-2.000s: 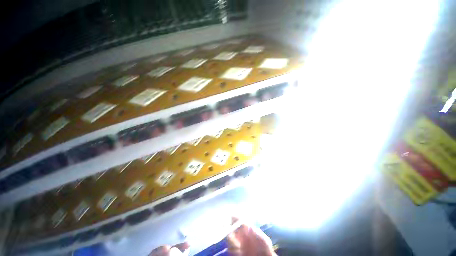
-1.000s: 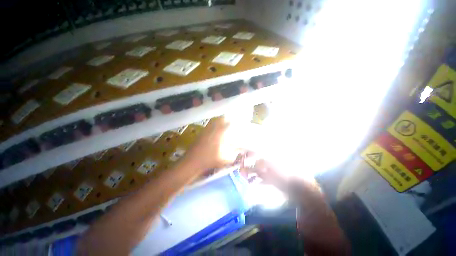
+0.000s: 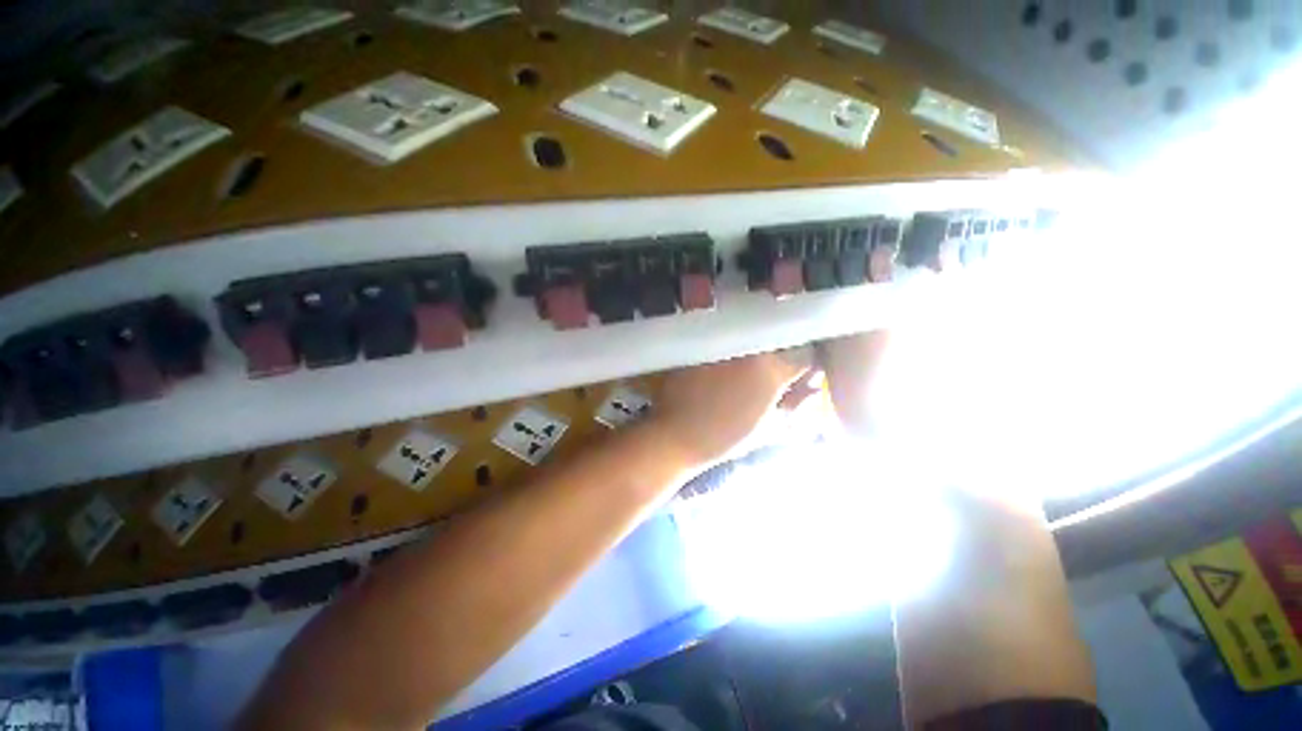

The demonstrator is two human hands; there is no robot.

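Observation:
My left hand (image 3: 743, 397) reaches in under the upper shelf rail, over the lower yellow-brown socket board (image 3: 257, 500). My right hand (image 3: 853, 383) is beside it, mostly washed out by the bright light. The fingertips of both hands are close together near the right end of the lower board. A small bright patch shows between them, but glare hides what, if anything, they hold. A blue plastic tray (image 3: 564, 668) with a pale bottom lies below my left forearm.
The upper socket board (image 3: 457, 174) has diamond-set white sockets. Black terminals with red tabs (image 3: 617, 279) line the white shelf rail (image 3: 586, 340). A glaring light (image 3: 1142, 329) fills the right side. Yellow warning stickers (image 3: 1225, 588) show at lower right.
The view has moved closer to the upper shelf rail. Both hands stay close together and now show further right, at the right part of the lower board. The tray appears lower and more covered by glare.

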